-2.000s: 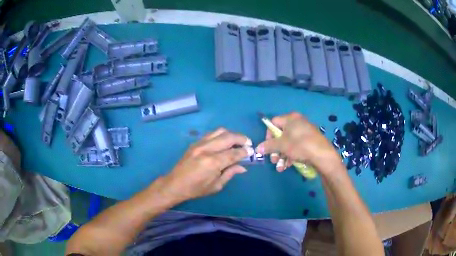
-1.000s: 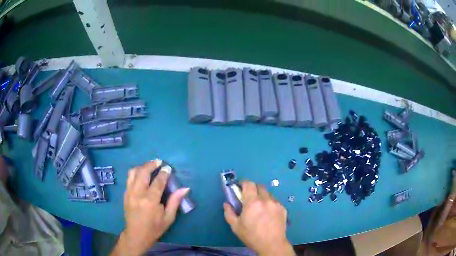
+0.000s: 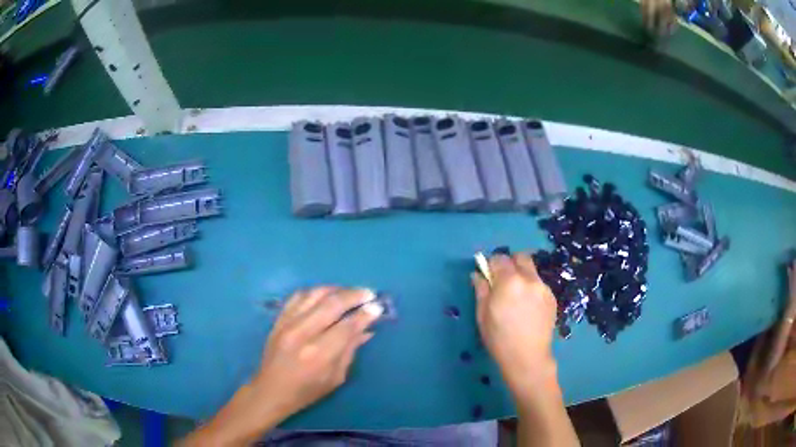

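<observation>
My left hand [image 3: 321, 339] is left of centre, its fingertips with white covers closed on a grey housing [image 3: 386, 305]; only its end shows past the fingers. My right hand [image 3: 517, 312] is at the left edge of the pile of small black inserts [image 3: 604, 253]. It holds a slim pale tool [image 3: 483, 267], whose tip points up and away. Whether its fingertips also hold an insert cannot be told. A few stray black pieces [image 3: 451, 312] lie between and below the hands.
Fitted grey housings [image 3: 371, 166] stand side by side along the far bench edge. A loose heap of grey shells [image 3: 105, 262] lies at left. Small grey housings [image 3: 688, 229] lie at far right. An open cardboard box [image 3: 672, 397] is below the bench edge at right.
My right hand has let go of the grey housing it held and moved right to the black pile. My left hand has moved right with a grey housing. The whole view has shifted somewhat.
</observation>
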